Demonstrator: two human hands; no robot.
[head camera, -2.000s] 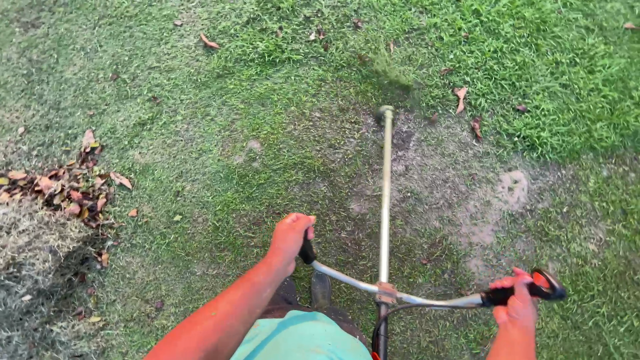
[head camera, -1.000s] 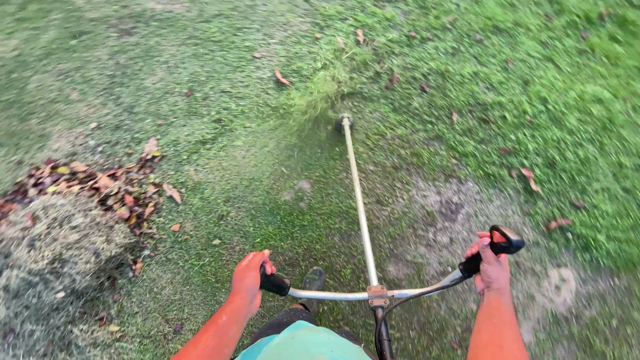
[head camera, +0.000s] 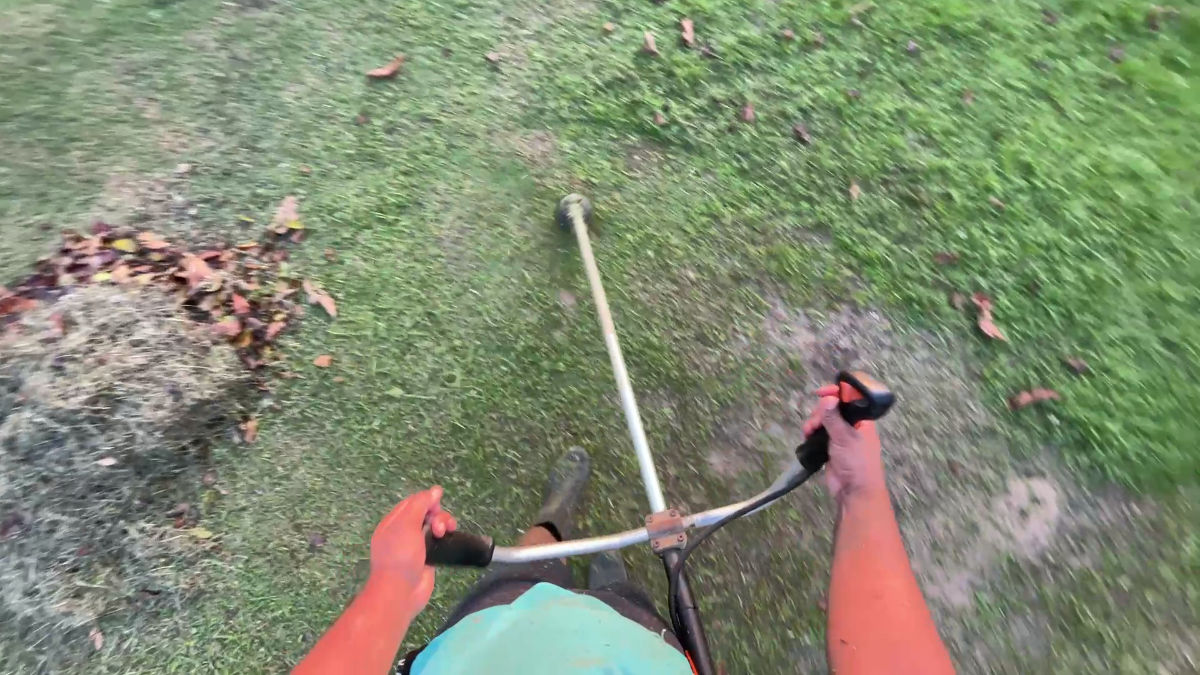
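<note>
A brush cutter with a long metal shaft (head camera: 621, 375) reaches forward from my waist over the grass. Its round cutting head (head camera: 574, 212) is low over short grass, and whether it touches the ground cannot be told. My left hand (head camera: 408, 544) is closed around the black left grip (head camera: 459, 549) of the handlebar. On the other side my right hand (head camera: 848, 445) holds the black right grip (head camera: 814, 450), just below the black and orange control housing (head camera: 867, 396). A clamp (head camera: 667, 531) joins the handlebar to the shaft, and a dark cable runs along the right bar.
A heap of dry cut grass (head camera: 122, 375) lies at left, edged by fallen leaves (head camera: 197, 272). Taller green grass (head camera: 1106, 234) grows at right beside bare soil (head camera: 1027, 511). My boot (head camera: 567, 478) is just left of the shaft.
The cutting head has swung left over the grass, and the handlebar has tilted with its right end farther forward. Grass clippings flying near the head a second ago no longer show. Both hands stay on the grips.
</note>
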